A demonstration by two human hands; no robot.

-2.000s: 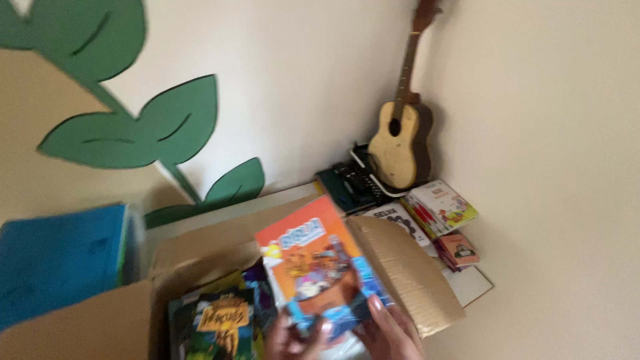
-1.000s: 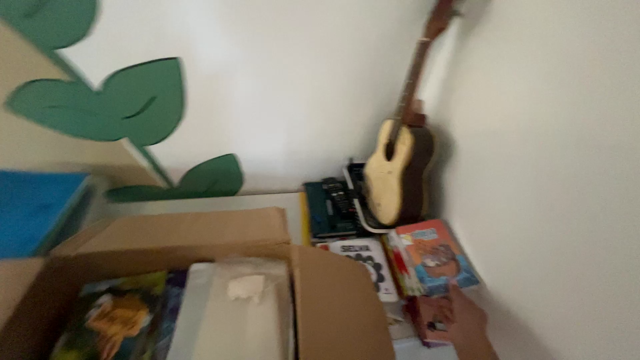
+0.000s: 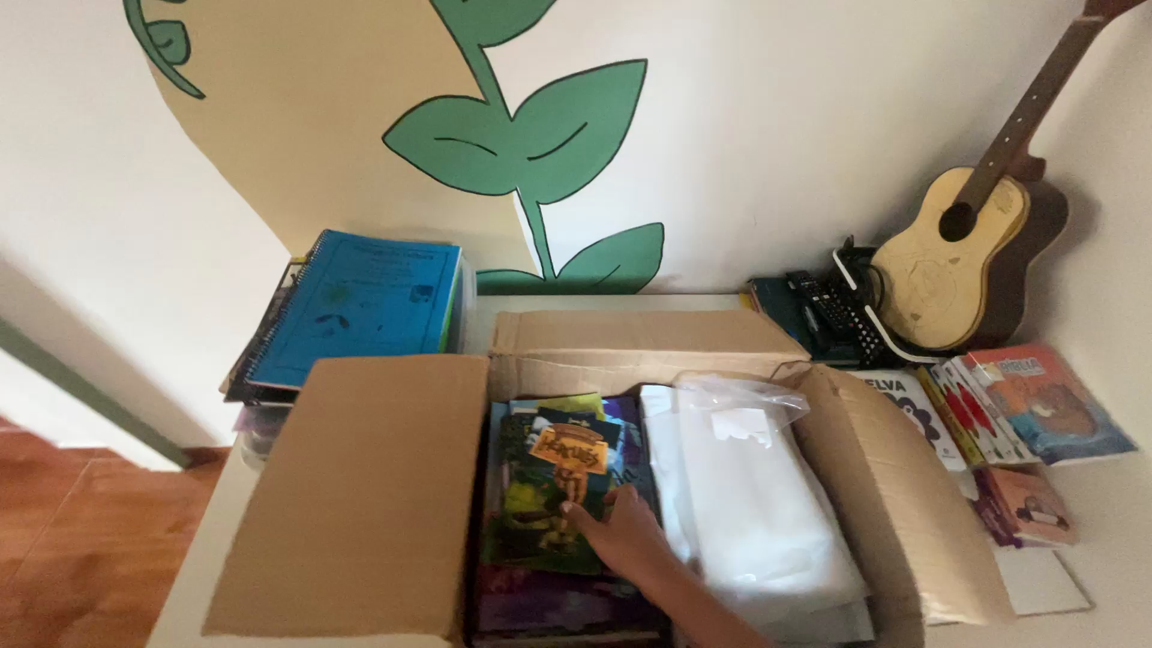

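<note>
My right hand (image 3: 625, 531) reaches from the lower right into an open cardboard box (image 3: 360, 486). Its thumb and fingers are apart over the cover of a dark green children's book (image 3: 549, 531), and nothing is held between them; whether the fingertips touch the cover is unclear. This book tops a pile of books at the box's left side. White sheets in a clear plastic bag (image 3: 751, 513) fill the right side. The orange and blue children's book (image 3: 1044, 400) lies on books to the right of the box. My left hand is out of view.
Behind the box at left lies a blue spiral-bound notebook (image 3: 360, 306). A small guitar (image 3: 945, 252) leans in the corner, beside a remote control (image 3: 819, 301) and a black device. Small books (image 3: 1026, 504) lie near the right wall. The box's flaps (image 3: 909, 495) spread outward.
The orange and blue book went from my hands onto the books at right. My right hand has moved from there to the box. The view has swung left.
</note>
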